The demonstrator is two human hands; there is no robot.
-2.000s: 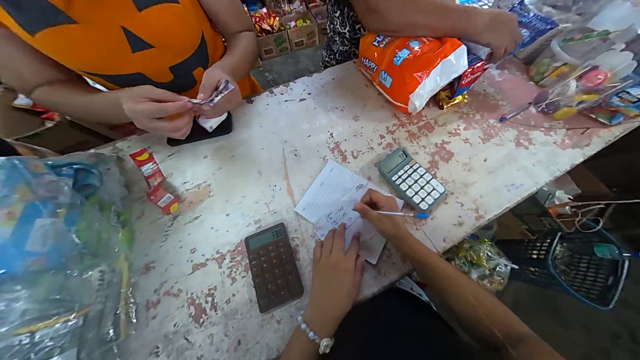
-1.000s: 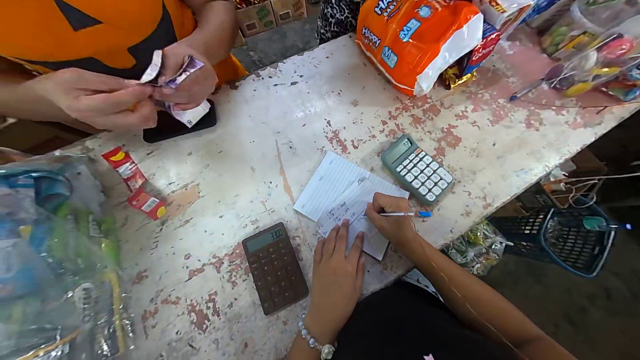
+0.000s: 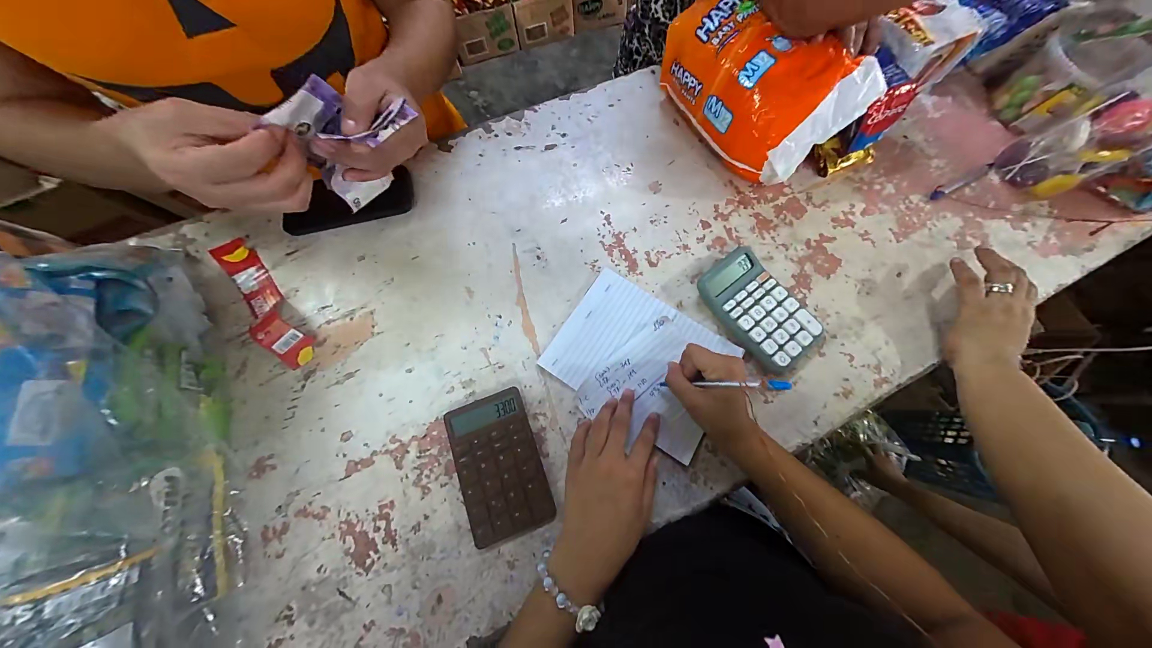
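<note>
My right hand (image 3: 715, 396) holds a blue-tipped ballpoint pen (image 3: 727, 384) over a handwritten sheet of white paper (image 3: 630, 364), its point near the writing. The fingers of my left hand (image 3: 615, 459) rest spread on the lower part of that sheet, with a bead bracelet at the wrist. Under the sheet, a lined paper (image 3: 598, 315) shows at the upper left. A grey-green calculator with white keys (image 3: 760, 309) stands to the right of the papers. To the left of my left hand lies a brown calculator (image 3: 500, 468) with digits on its display.
Across the worn, painted counter (image 3: 432, 315), a person handles purple banknotes (image 3: 310, 112) above a black phone (image 3: 396, 193). Red packets (image 3: 261, 297) and plastic-wrapped goods (image 3: 108, 432) are at left. An orange diaper pack (image 3: 756, 90) stands at the far side. Another person's ringed hand (image 3: 990, 310) rests at right.
Another person's ringed hand and arm have come into view on the counter at right. The person opposite has shifted the banknotes between their hands. My hands have stayed at the paper.
</note>
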